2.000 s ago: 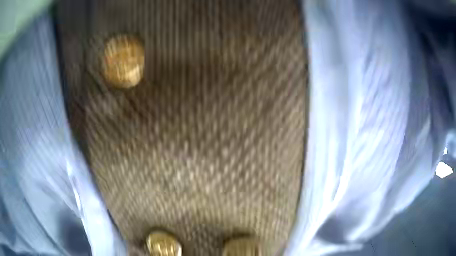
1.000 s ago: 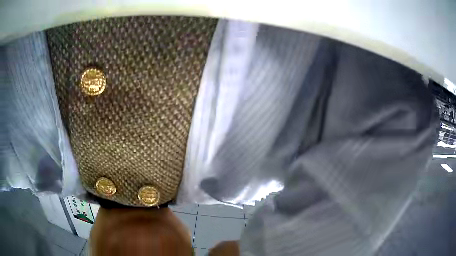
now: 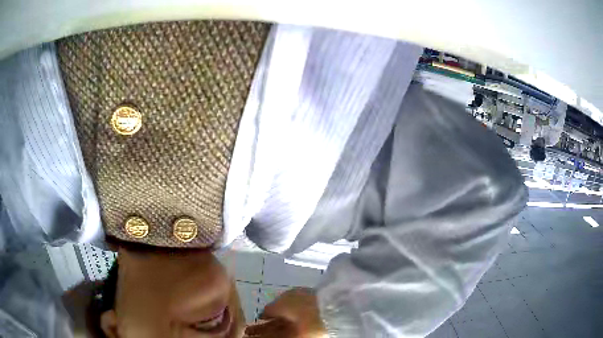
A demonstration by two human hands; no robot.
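Observation:
No hand that I can tell as mine is in view. The view is upside down. A person's brown woven garment (image 3: 178,152) with three gold buttons fills the left middle, inside an open pale striped coat (image 3: 317,119). The person's chin and mouth area is at the bottom, cut off by the edge. A hand (image 3: 294,313) from the grey-looking right sleeve (image 3: 430,218) is beside it, partly cut off and blurred. I cannot tell whose hand it is or whether it holds anything.
A pale curved rim (image 3: 317,14) crosses the top. Grey tiled floor (image 3: 502,284) shows at lower right. Benches and equipment (image 3: 509,112) stand at the upper right, with a small dark-headed figure among them. A white panel with dark slots (image 3: 69,264) is at lower left.
The garment has become smaller and sharper since the earliest frame, and the pale rim has entered at the top. Since the middle frame, more of the hall, the mouth and the hand show.

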